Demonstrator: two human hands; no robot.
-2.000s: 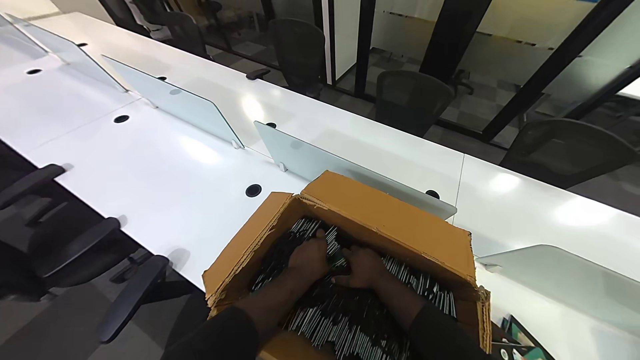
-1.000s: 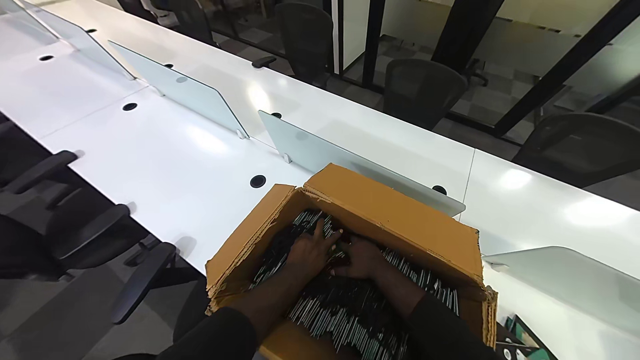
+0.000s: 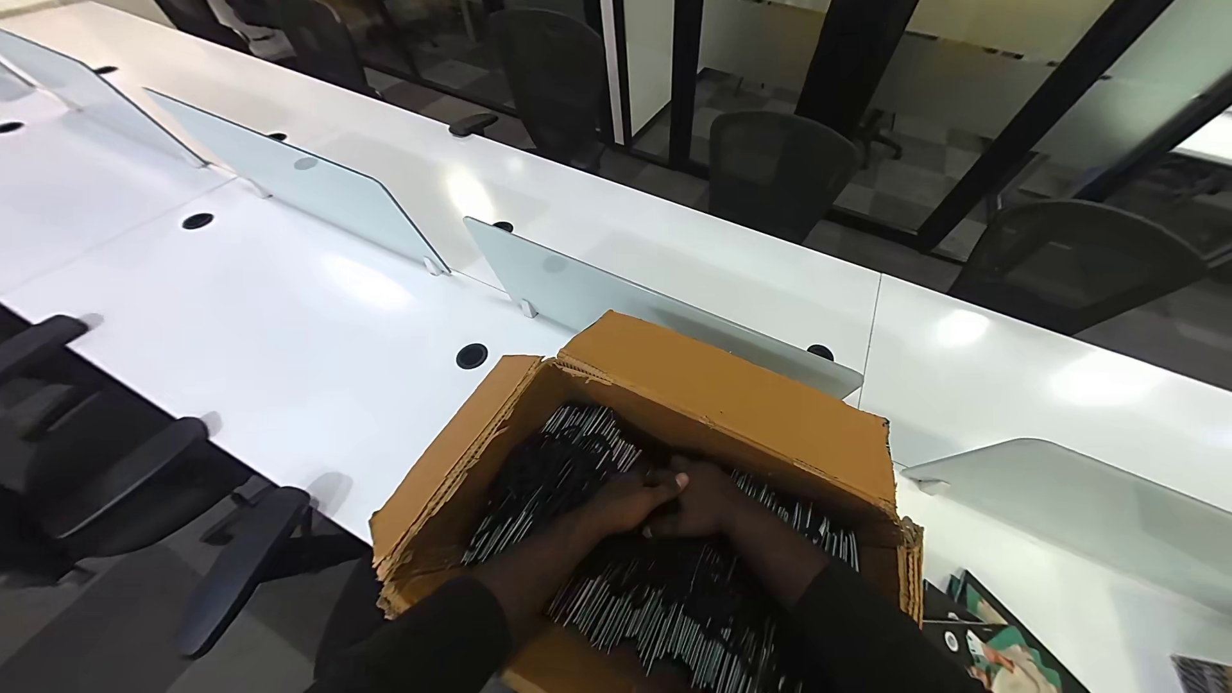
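An open cardboard box [image 3: 731, 385] stands at the lower middle, packed with many thin dark flat items [image 3: 664, 616] set on edge in rows, their pale edges up. What they are cannot be told. Both hands reach down inside the box. My left hand [image 3: 630, 499] and my right hand [image 3: 698, 500] meet near the box's middle, fingers curled downward among the items. Whether either hand grips an item is hidden by the fingers and the dark contents.
A long white desk [image 3: 269, 327] carries frosted glass dividers [image 3: 616, 289] and black cable grommets [image 3: 472, 356]. Black office chairs [image 3: 780, 168] line the far side, others [image 3: 241, 568] the near left. Printed dark packages [image 3: 1001, 640] lie right of the box.
My left hand, spread over the upper-left row a second ago, has moved right and down beside my right hand. The fingers of both are now curled together.
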